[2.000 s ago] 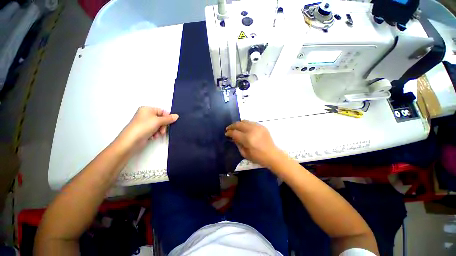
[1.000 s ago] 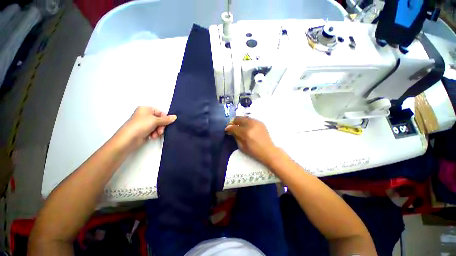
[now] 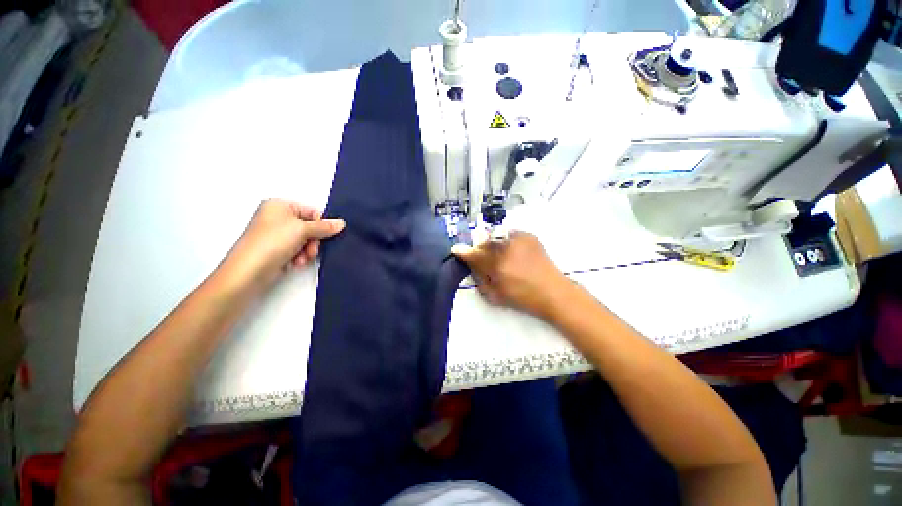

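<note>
A dark navy cut panel (image 3: 371, 296) lies lengthwise on the white table, its near end hanging over the front edge. Its right edge is at the presser foot (image 3: 457, 225) of the white sewing machine (image 3: 584, 148). My left hand (image 3: 289, 235) pinches the panel's left edge between thumb and fingers. My right hand (image 3: 514, 272) pinches the panel's right edge just in front of the foot; its fingertips are close to the needle area. The needle itself cannot be made out.
Thread snips with yellow handles (image 3: 704, 258) lie under the machine arm. A small black control box (image 3: 813, 255) sits at the table's right end. A printed ruler (image 3: 514, 366) runs along the front edge. A pale blue trough (image 3: 297, 35) is behind. Dark fabric (image 3: 682, 435) hangs low at right.
Over the two seconds, the panel's near part has shifted left and hangs farther over the front edge. My right hand is now closer to the foot. The camera view has shifted slightly.
</note>
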